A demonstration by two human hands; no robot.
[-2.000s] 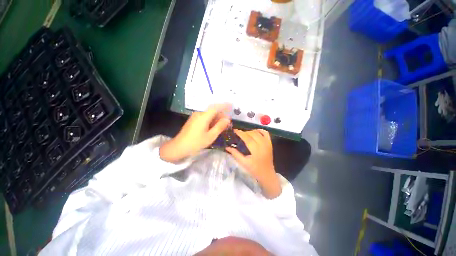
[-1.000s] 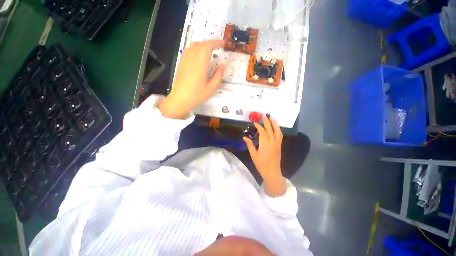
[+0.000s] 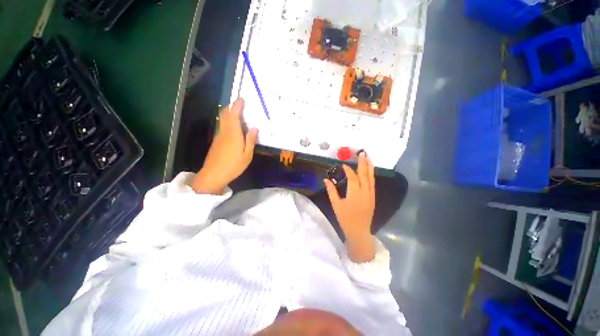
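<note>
My right hand (image 3: 355,197) is at the front edge of the white machine base plate (image 3: 302,125), a fingertip at the small dark button beside the red emergency stop button (image 3: 344,153). A small black unit (image 3: 336,174) shows between its thumb and fingers. My left hand (image 3: 229,147) is at the base's front left corner, fingers apart, with nothing seen in it. Two orange-brown fixtures stand on the base: the rear one (image 3: 314,47) holds a dark unit; the front one (image 3: 347,98) has a dark centre with pale bits.
A blue stick (image 3: 256,85) lies on the base. Stacked black blister trays (image 3: 66,151) lie on the green bench at left, with another at the top left. A blue crate (image 3: 480,141), a blue stool (image 3: 556,59) and a grey rack (image 3: 520,246) stand at right.
My left hand first left the black unit and went over the base by the rear fixture, then drew back to the front left corner. My right hand moved to the button beside the red one.
</note>
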